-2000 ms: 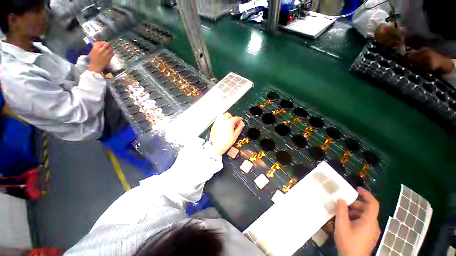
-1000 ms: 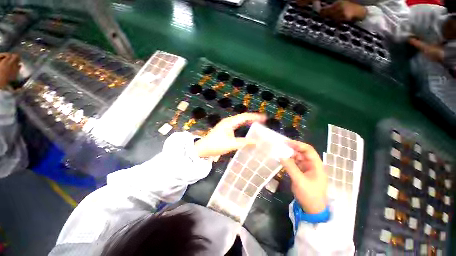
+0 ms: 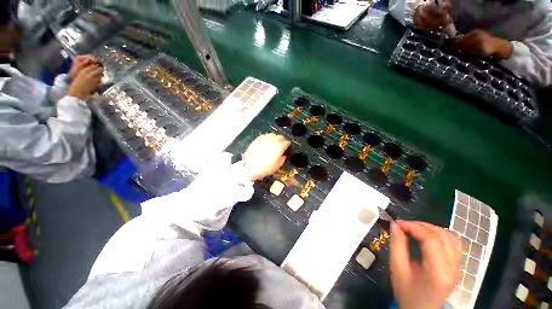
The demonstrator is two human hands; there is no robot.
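Note:
The clear tray (image 3: 433,175) holds rows of black discs (image 3: 335,151) with orange-gold flex tails; whitish square pads (image 3: 295,203) show at its near side. My left hand (image 3: 266,156) is over the tray's left part, fingers bent together; whether it holds a disc is hidden. A pale adhesive pad sheet (image 3: 330,232) lies slanted across the tray's near middle, mostly blank, with a grey square near its top right. My right hand (image 3: 425,261) is right of the sheet, thumb and finger pinched on a small pale piece (image 3: 385,215) at the sheet's edge.
Gridded pad sheets lie left (image 3: 257,93) and right (image 3: 475,232) of the tray. Shiny trays (image 3: 175,90) and a neighbouring worker (image 3: 42,127) are at left. Another person's hands (image 3: 481,43) work over a stacked tray (image 3: 466,72) at upper right. Padded modules (image 3: 529,265) are far right.
From one second ago, my hands have moved apart. My left hand is back over the tray's left part; the bent gridded sheet now shows a mostly blank face. The view has swung left.

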